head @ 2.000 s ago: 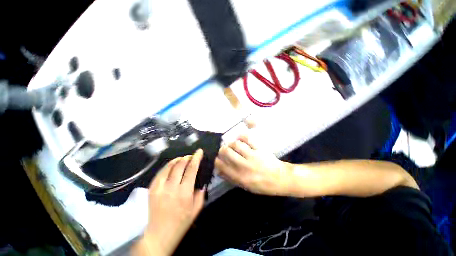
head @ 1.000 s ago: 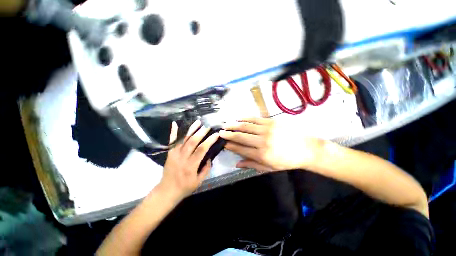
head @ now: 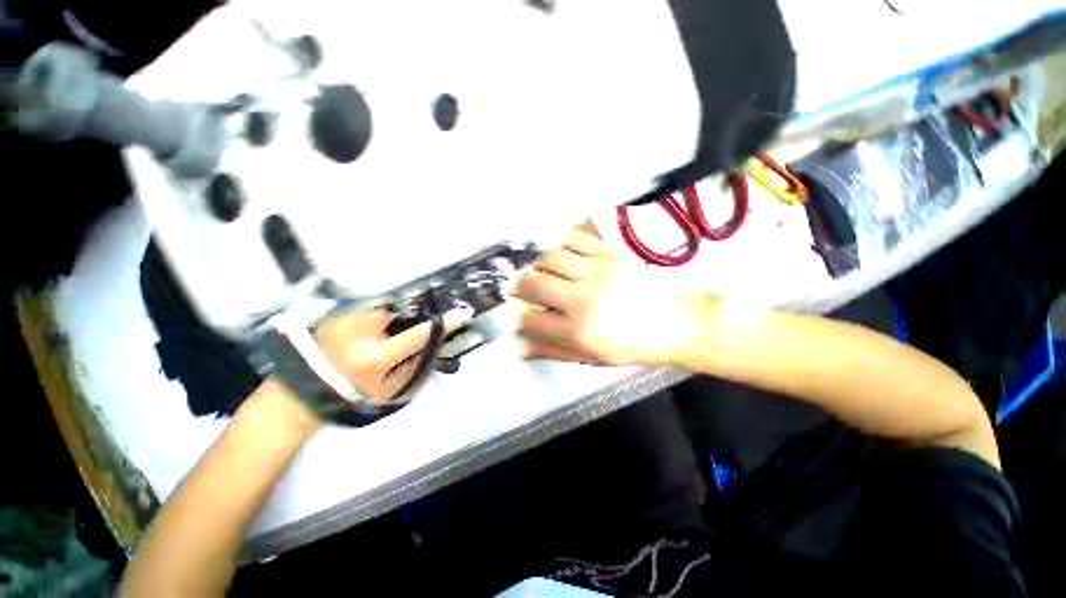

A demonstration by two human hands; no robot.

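A black cloth panel (head: 193,350) lies on the white bed to the left of and behind the needle area. The presser foot and needle area (head: 473,286) is a small shiny metal cluster under the white machine head (head: 514,129). My left hand (head: 368,350) is at the needle area, behind the curved guard loop, fingers extended and partly hidden by it. My right hand (head: 579,304) is just right of the foot, fingers bent and pointing left. Whether either hand holds cloth cannot be told.
Red-handled scissors (head: 660,234) and yellow-orange snips (head: 777,179) lie right of my right hand. A clear plastic bag (head: 906,187) is in the tray at the right. A black strap (head: 736,94) drapes over the machine head. The worn table edge (head: 70,409) is at the left.
My left hand has moved left and in behind the guard loop. My right hand stays beside the foot. The black cloth has left the area in front of the foot and shows at the left.
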